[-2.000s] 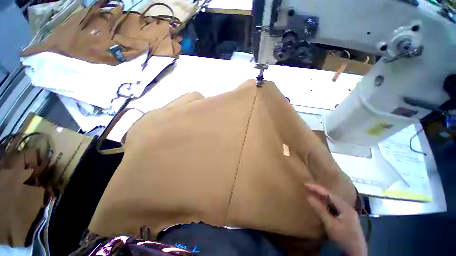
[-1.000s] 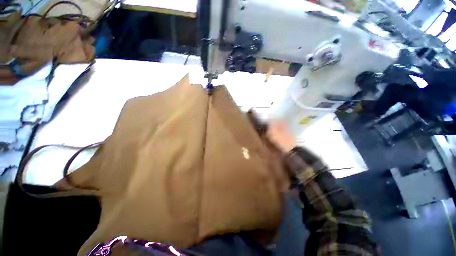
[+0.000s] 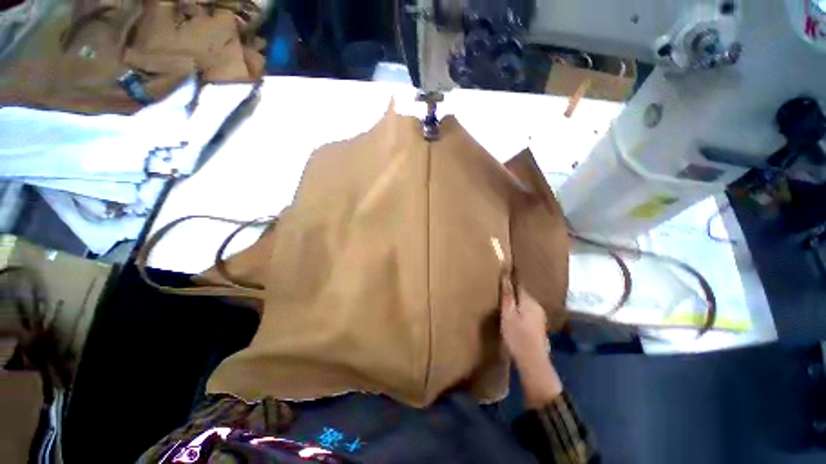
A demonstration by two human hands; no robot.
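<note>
The tan bag body panel (image 3: 362, 263) hangs from the machine toward my lap, with a straight seam (image 3: 427, 272) down its middle. Its top lies under the presser foot (image 3: 430, 127). A tiny pale label (image 3: 496, 249) is on its right half. Brown handle loops stick out at the left (image 3: 168, 254) and at the right (image 3: 697, 290). My right hand (image 3: 527, 328) pinches a fold of the panel just below the label; its fingertips are partly hidden. My left hand is not in view.
The off-white machine arm and column (image 3: 625, 136) stand at the right, with black knobs (image 3: 489, 54) on the head. Brown and white bag pieces (image 3: 91, 136) are piled at the upper left. A cardboard box (image 3: 77, 290) is at the left edge. Papers (image 3: 715, 317) lie at the right.
My right hand has moved from beside the machine column down to the panel's right half. The right side of the panel is now spread out, with handle loops showing at the right.
</note>
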